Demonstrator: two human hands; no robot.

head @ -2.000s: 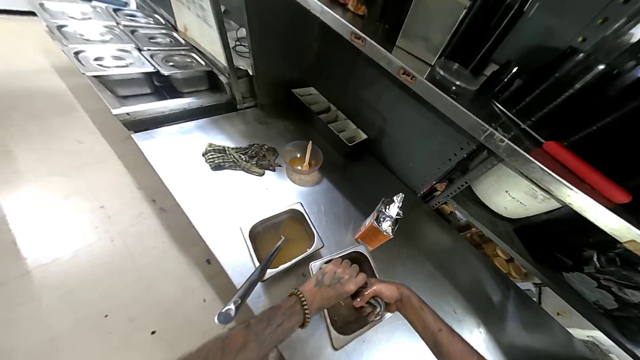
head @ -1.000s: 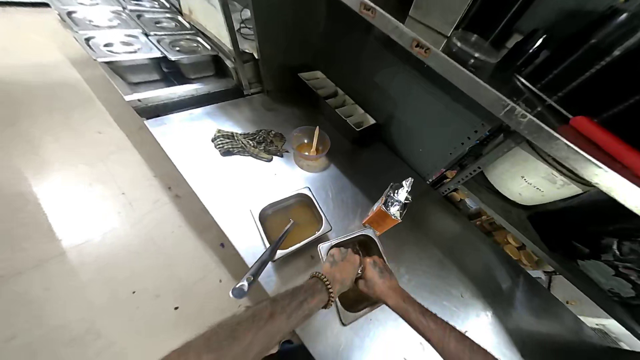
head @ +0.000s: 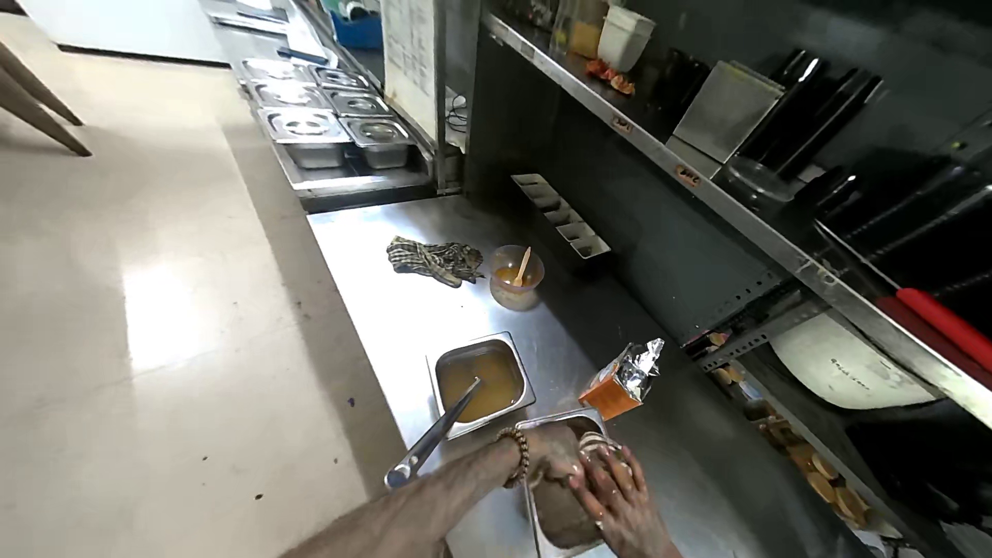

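A steel food pan (head: 542, 535) with brown contents stands at the lower middle. My left hand (head: 552, 453), with a beaded bracelet at its wrist, is bent down inside the pan; its fingertips are hidden. Wet and with fingers spread, my right hand (head: 620, 496) lies over the pan's right side, touching the left. A pale, ridged thing (head: 597, 442) shows just above the fingers; whether a hand grips it cannot be told. Left of this pan, a second steel pan (head: 531, 395) holds yellowish liquid and a metal-handled utensil (head: 434, 442). An orange carton (head: 612, 395) with crumpled foil stands behind.
On the steel counter lie a patterned cloth (head: 434, 261) and a plastic tub (head: 517, 294) with a wooden stick. A divided tray (head: 562, 217) sits by the wall. Lidded steel pans (head: 306, 128) stand farther back. A metal shelf edge (head: 744, 217) overhangs the right side.
My right hand has opened out over the pan's right side; a second ago it was closed beside the left. The view has shifted, showing more of the far shelf and floor.
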